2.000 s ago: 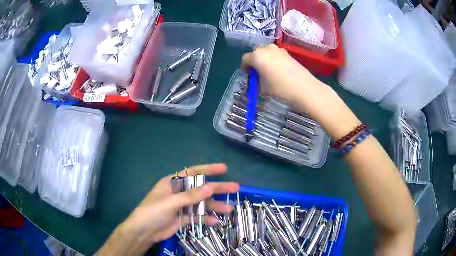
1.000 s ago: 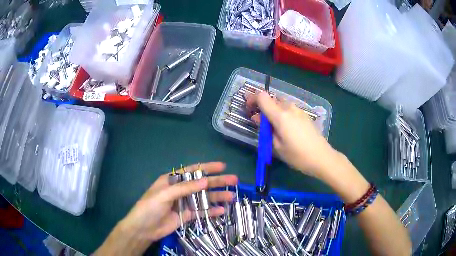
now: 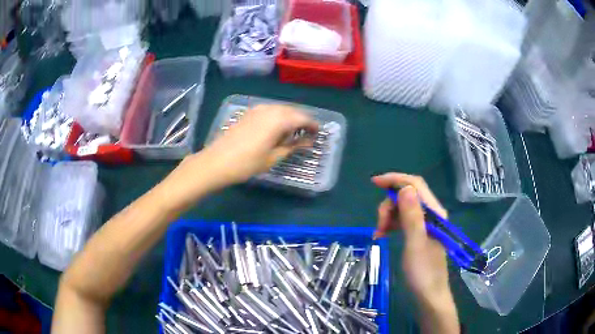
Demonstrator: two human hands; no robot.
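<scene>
My left hand point(image 3: 271, 140) is over the clear packing box point(image 3: 329, 163), its fingers curled near the box's right side. Metal parts show between or under its fingers, but whether it grips them is unclear. Cylindrical parts point(image 3: 297, 171) lie in rows in that box. My right hand point(image 3: 414, 218) is to the right of the box and holds a blue-handled tool point(image 3: 450, 236), whose dark end points down right over a tilted clear container point(image 3: 522, 261). The blue bin point(image 3: 274, 232) in front of me is heaped with loose cylinders with thin stems.
A clear side box point(image 3: 147, 130) with few cylinders and a red tray point(image 3: 104, 153) are at left. A red box point(image 3: 320, 73) is at the top. White stacked containers point(image 3: 404, 59) stand behind. A right-hand box point(image 3: 460, 182) holds slim metal parts. Closed clear boxes point(image 3: 65, 209) sit at left.
The view has shifted right. My left hand has moved from above the blue bin, where it held several cylinders, to the packing box. My right hand has moved right with the blue tool.
</scene>
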